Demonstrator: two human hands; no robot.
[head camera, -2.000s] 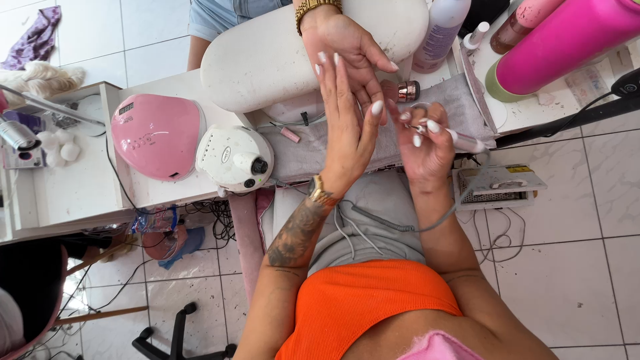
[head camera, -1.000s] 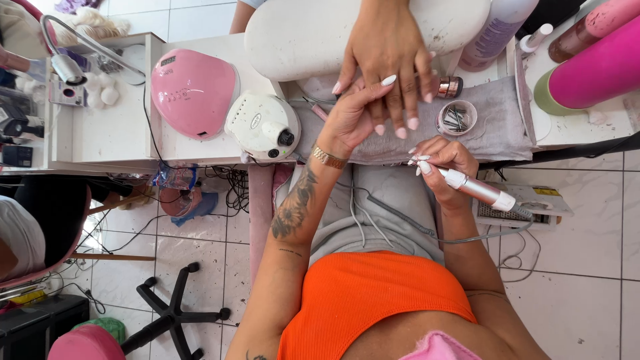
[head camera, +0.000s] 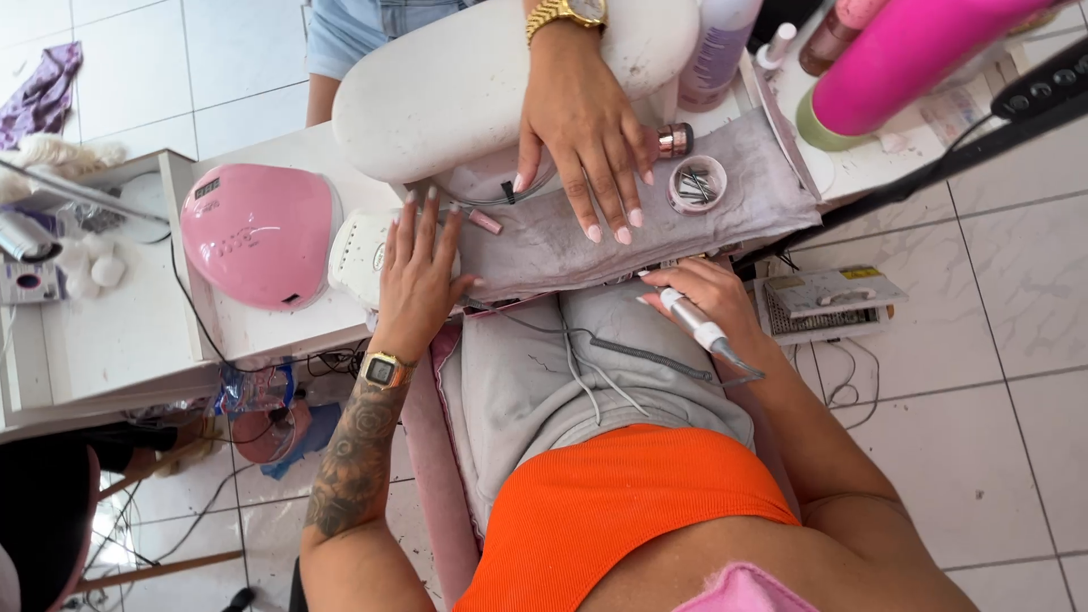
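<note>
My left hand (head camera: 418, 272) lies with spread fingers over the white nail drill control unit (head camera: 357, 259), covering much of it. In my right hand (head camera: 701, 293), at the desk's front edge, is an electric nail drill handpiece (head camera: 693, 319) with a grey coiled cord; its front end is hidden. The other person's hand (head camera: 586, 140) reaches palm down from the white armrest (head camera: 425, 85) over the grey towel (head camera: 544, 246). To its right a small round tub (head camera: 697, 184) holds several metal drill bits. A pink nail lamp (head camera: 259, 236) stands left of the control unit.
A rose-gold capped bottle (head camera: 675, 140) lies behind the tub. At the back right are a purple-lettered bottle (head camera: 718, 55) and a magenta bottle (head camera: 909, 68). A small pink cylinder (head camera: 485, 222) is on the towel. The drill cord (head camera: 650, 357) crosses my lap; a metal case (head camera: 829, 297) is below the desk's right side.
My left hand has let go of the other person's hand and moved left onto the control unit. My right hand, still with the handpiece, has shifted to the desk's front edge.
</note>
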